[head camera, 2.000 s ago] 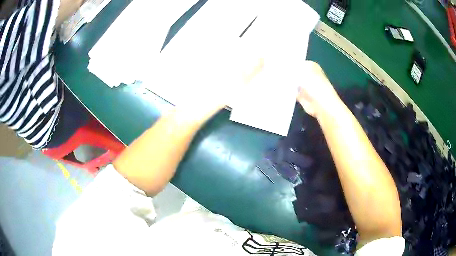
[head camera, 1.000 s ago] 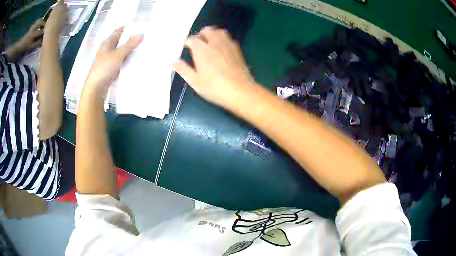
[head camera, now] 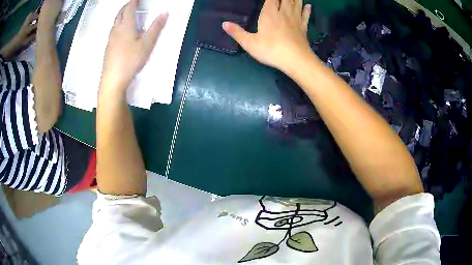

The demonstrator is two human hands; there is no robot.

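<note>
White sheets (head camera: 88, 62) lie overlapping on the green bench mat at the upper left. My left hand (head camera: 132, 44) is spread on top of them, thumb apart, holding nothing. A dark flat case (head camera: 220, 26) lies at the top centre, right of the sheets. My right hand (head camera: 279, 39) is at its right edge with fingers spread; it appears to hold nothing, and the fingertips reach the top of the picture. A heap of black pieces (head camera: 398, 77) with shiny grey pieces (head camera: 377, 79) covers the right side, partly behind my right forearm.
The green bench mat (head camera: 227, 150) has a pale seam line running down it. A neighbouring worker's striped sleeve (head camera: 26, 129) and arms are at the far left. A red stool part (head camera: 89, 173) shows below the bench edge. The cream belt rail (head camera: 414, 6) crosses the upper right corner.
Since the first frame, the white sheets have moved left, uncovering the mat and dark case. Over the last second, my right hand has moved right and up, away from the sheets.
</note>
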